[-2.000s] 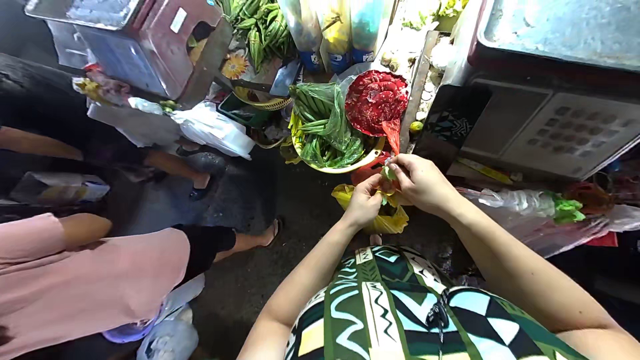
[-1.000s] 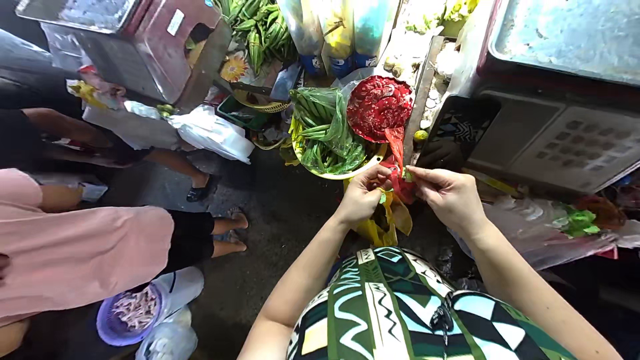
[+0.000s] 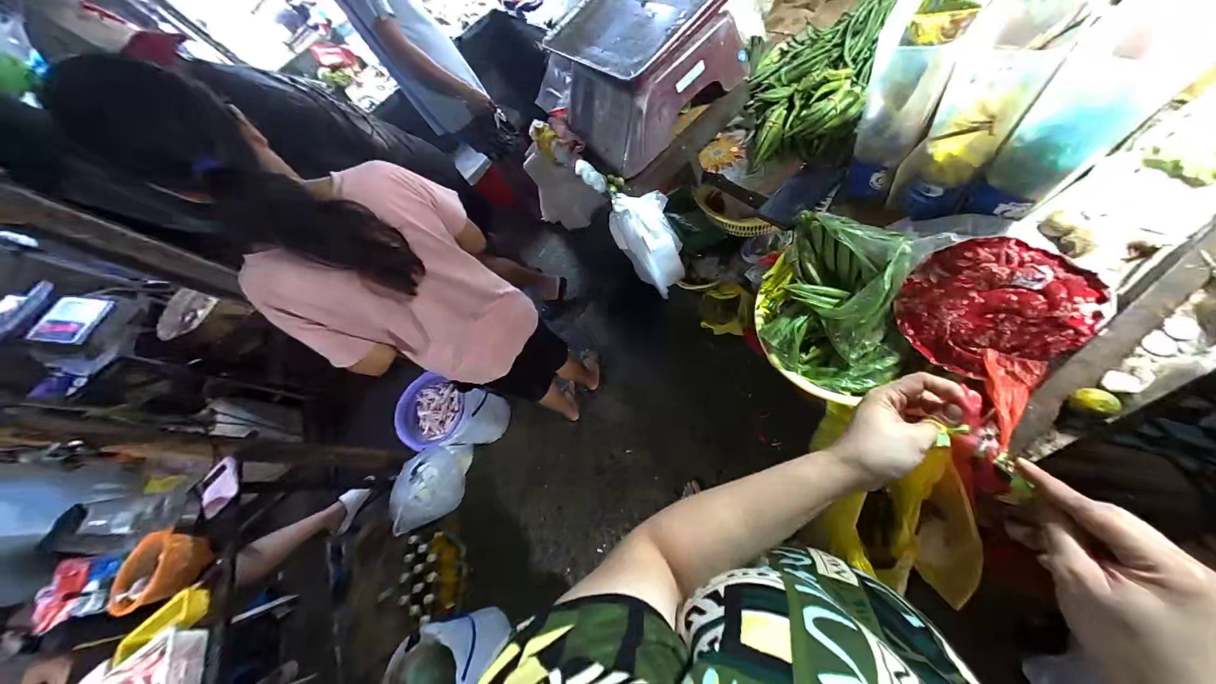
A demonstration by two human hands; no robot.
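My left hand [image 3: 898, 427] has its fingers closed on a small green vegetable piece [image 3: 950, 432], above a yellow plastic bag [image 3: 912, 522]. To its right, my right hand [image 3: 1092, 541] holds a small leafy green piece [image 3: 1016, 486] near its fingertips. Just beyond my hands lies a round container heaped with red, wet-looking stuff [image 3: 1002, 294], a red plastic strip [image 3: 1015, 389] hanging over its near edge. Beside it stands a basket with a yellow rim [image 3: 807, 385], holding long green vegetables in clear plastic [image 3: 836, 294].
A person in a pink shirt [image 3: 408, 266] stands at the left, near a purple basin [image 3: 404, 418] of pale pieces. Green pods [image 3: 807, 104] and tall clear bags [image 3: 983, 123] are at the top. A wooden ledge [image 3: 1121, 347] runs along the right.
The view has swung to the left. My hands have moved apart, each with a bit of green between its fingers.
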